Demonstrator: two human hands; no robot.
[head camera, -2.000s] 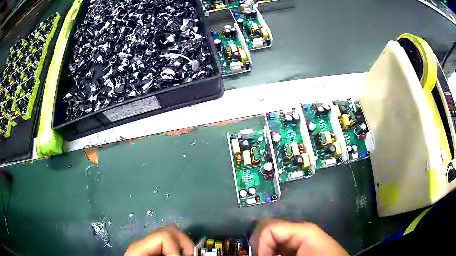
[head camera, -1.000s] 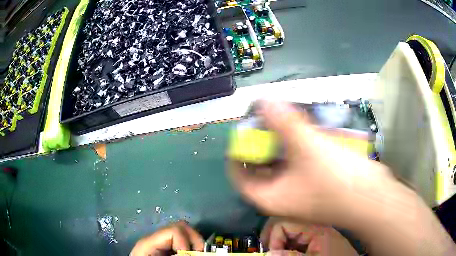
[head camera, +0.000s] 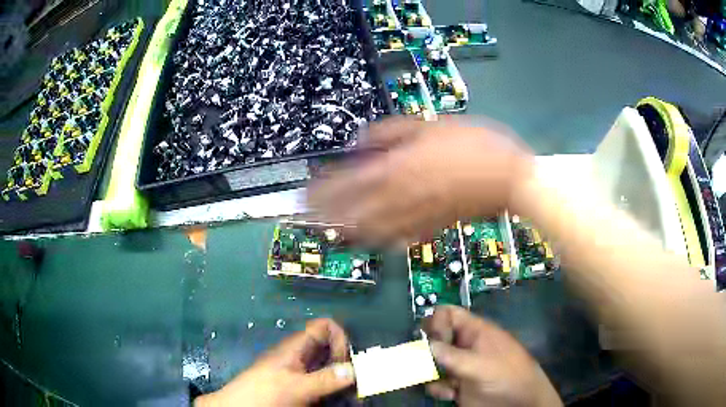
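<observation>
A metal bracket, pale back towards me with a yellowish lower edge, is held between my two hands at the bottom centre. My left hand grips its left end, with the thumb at its face. My right hand grips its right end. Any board on its far side is hidden. A green power supply board in a bracket lies crosswise on the mat beyond my left hand. More board units stand in a row to its right, partly covered by another person's forearm.
Another person's blurred hand reaches in from the right, over the front right corner of the black parts tray. The cream tape dispenser stands right. Yellow-edged units lie far left beside a neon strip. More boards lie behind the tray.
The bracket in my hands has risen into view, now showing its pale back. The other person's hand has moved left and away from me. A crosswise board unit now shows on the mat.
</observation>
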